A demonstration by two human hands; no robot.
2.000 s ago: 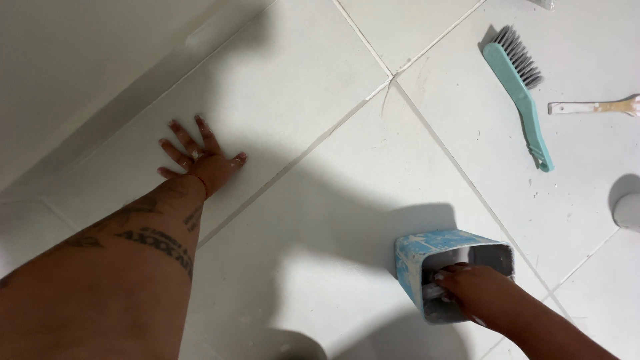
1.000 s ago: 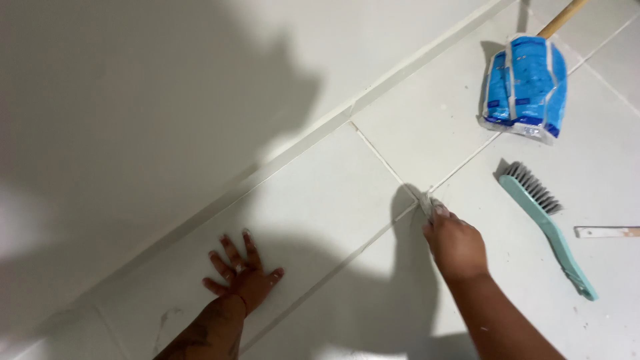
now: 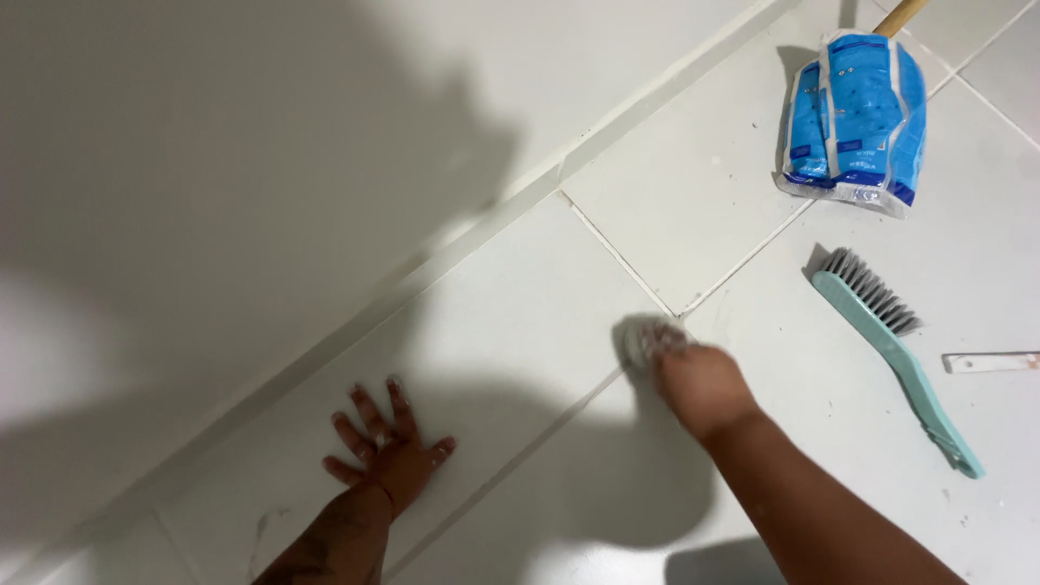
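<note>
My left hand (image 3: 386, 451) lies palm down on a pale floor tile (image 3: 504, 325), its fingers spread, white residue on them, holding nothing. My right hand (image 3: 703, 386) is closed on a whitish, crumpled wad (image 3: 646, 340), blurred, that looks like a cloth or sponge. It presses the wad on the grout line just below the point where several joints meet. White grout lines (image 3: 621, 260) run up from there toward the wall and to the upper right. Below the wad, a darker joint (image 3: 520, 463) runs to the lower left, between my two hands.
A skirting strip (image 3: 487, 231) edges the wall (image 3: 244, 162) at the left. To the right lie a teal-handled brush (image 3: 910, 374) with grey bristles and a flat tool (image 3: 987, 362), partly out of view. A blue plastic packet (image 3: 865, 114) with a wooden handle (image 3: 900, 16) beside it lies at the upper right.
Two seconds ago my right hand was inside a blue-and-white container. Now it is on the floor joint with the wad. My left hand remains spread on the tile. The view has shifted.
</note>
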